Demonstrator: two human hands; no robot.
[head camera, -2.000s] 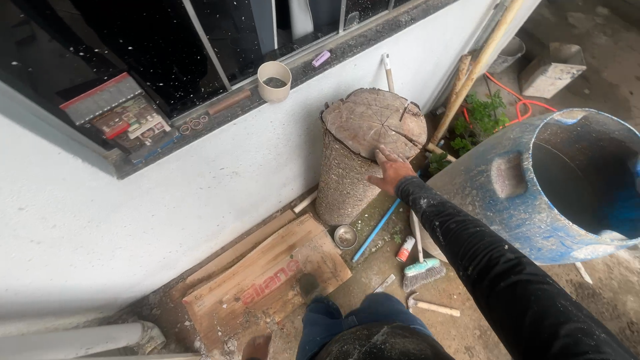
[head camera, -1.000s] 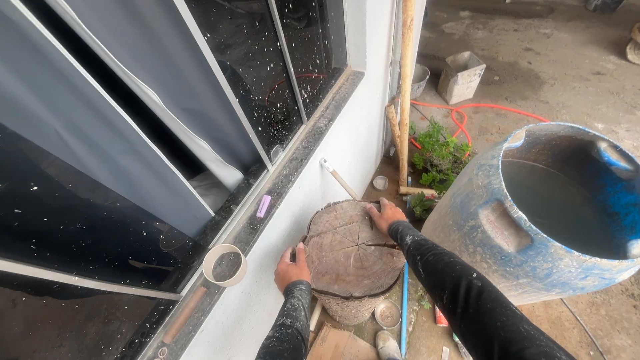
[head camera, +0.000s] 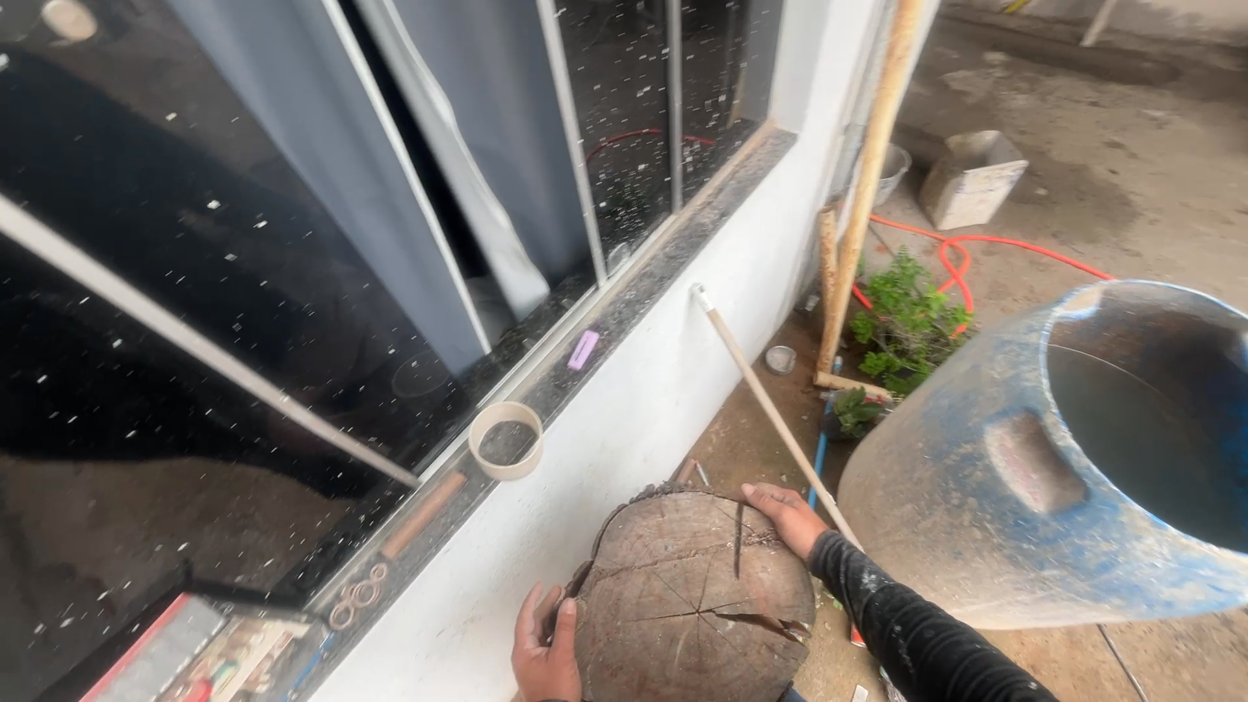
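A cracked wooden log section (head camera: 682, 595), its cut face up, fills the bottom middle of the head view. My left hand (head camera: 546, 639) is against its left edge, thumb near the rim. My right hand (head camera: 788, 517) grips the upper right edge, with fingers over the rim; its arm wears a dark sleeve. Both hands hold the log between them. The log's lower part is hidden. A thin wooden handle (head camera: 765, 395) leans on the white wall, just beyond the right hand.
Right of the log stands a blue barrel (head camera: 936, 468) with liquid inside. On the window sill (head camera: 673, 229) lie a beige ring (head camera: 505, 473), a purple object (head camera: 583, 351) and a brown stick (head camera: 424, 515). Behind are a green plant (head camera: 907, 312), an orange hose (head camera: 1033, 251) and a square container (head camera: 973, 180).
Two seconds ago only my right hand was seen on the log; my left hand has since come to its left side. The view has shifted strongly.
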